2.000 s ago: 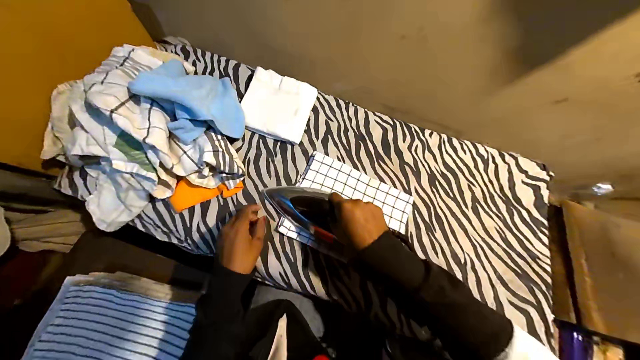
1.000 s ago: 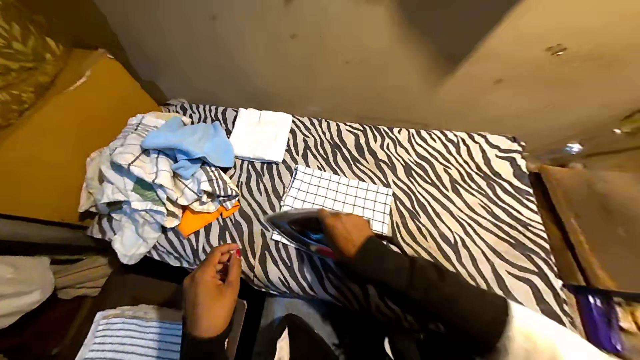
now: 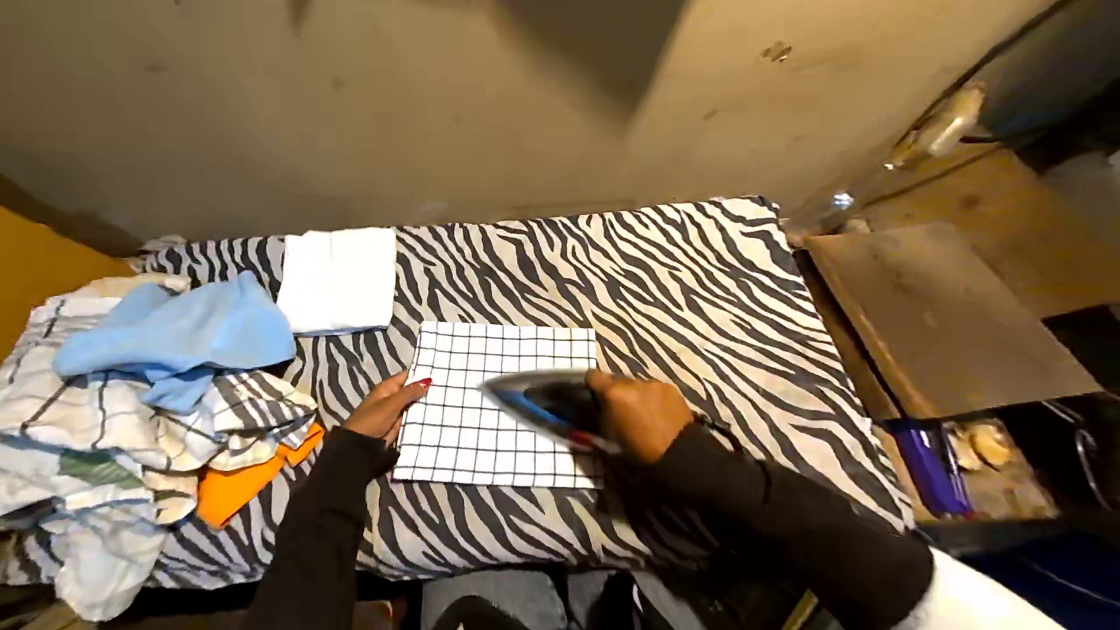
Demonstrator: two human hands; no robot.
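Note:
A folded white cloth with a black grid pattern (image 3: pixel 472 446) lies flat on the zebra-print cover (image 3: pixel 700 297). My right hand (image 3: pixel 643 413) is closed around the handle of a clothes iron (image 3: pixel 542 398), whose tip points left over the right and middle part of the cloth; the iron is slightly blurred. At the cloth's left edge, my left hand (image 3: pixel 388 409) pinches the edge, thumb on top and the other fingers partly hidden. A folded white cloth (image 3: pixel 339 280) lies farther back, to the left of the grid cloth.
A heap of crumpled checked cloths (image 3: pixel 87 429) lies at the left, with a light blue cloth (image 3: pixel 192 332) on top and an orange cloth (image 3: pixel 245 481) at its edge. A wall (image 3: pixel 350 114) stands behind. At the right are a brown board (image 3: pixel 945 315) and a purple item (image 3: pixel 932 468).
My left hand has moved from in front of the cover onto the grid cloth's left edge. The iron is still in my right hand, now farther onto the cloth. The view has shifted.

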